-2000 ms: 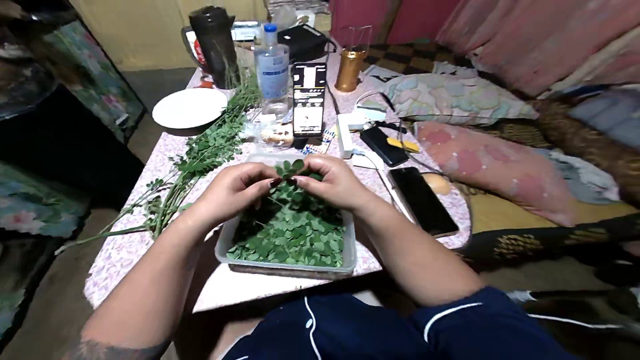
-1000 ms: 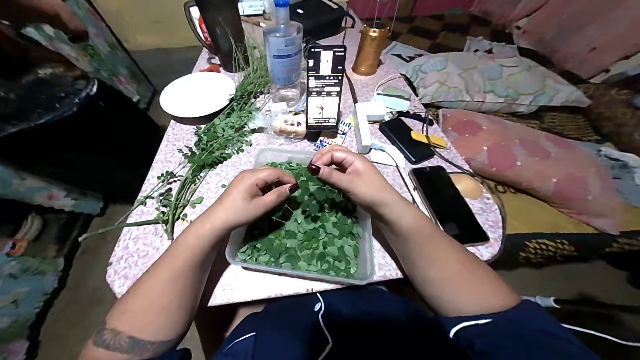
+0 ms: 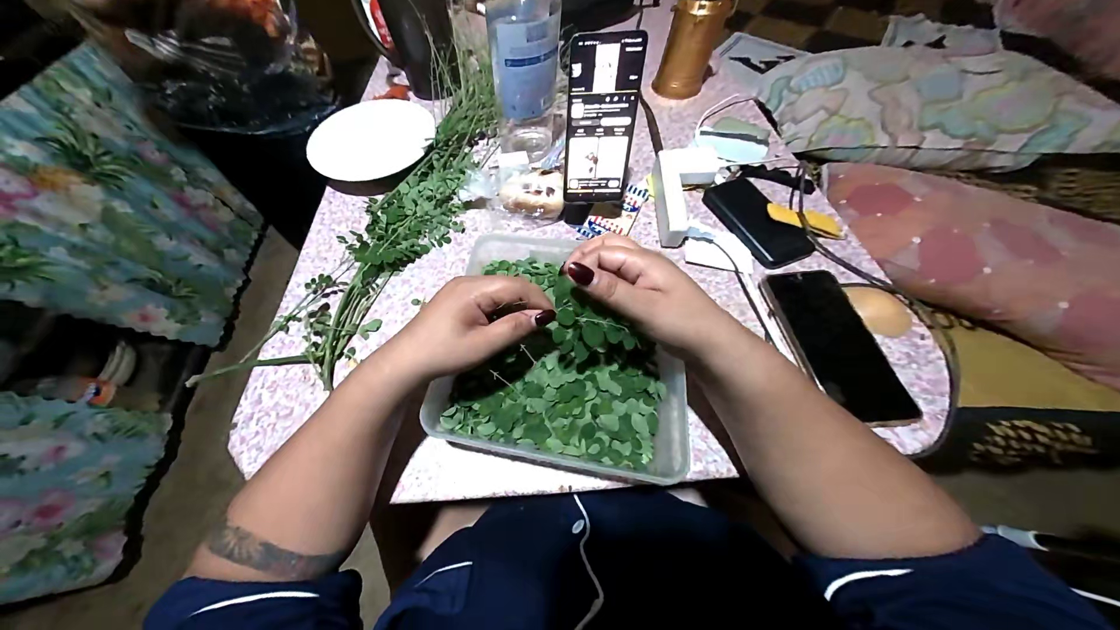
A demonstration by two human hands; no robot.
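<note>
Small round green leaves (image 3: 577, 411) lie loose in a rectangular clear plastic container (image 3: 560, 462) at the table's near edge. Over its left rim, my left hand (image 3: 477, 325) has thumb and fingers pinched on thin bare leaf stalks. My right hand (image 3: 643, 289) is above the right part of the container, its thumb and fingers closed on a leafy green sprig (image 3: 591, 331) that hangs over the loose leaves. The fingertips of the two hands are a short way apart. A bunch of leafy stems (image 3: 407, 214) lies on the table left of the container.
Behind the container are a lit smartphone (image 3: 604, 122) standing upright, a plastic bottle (image 3: 525, 70) and a bagged food item (image 3: 531, 192). A white plate (image 3: 372, 140) is at the back left. To the right lie a white power strip (image 3: 672, 197), cables, a black device (image 3: 758, 220) and a dark smartphone (image 3: 840, 346).
My hands, close together at the sprig two seconds ago, are now farther apart, the left one lower and to the left. The view has moved closer to the table.
</note>
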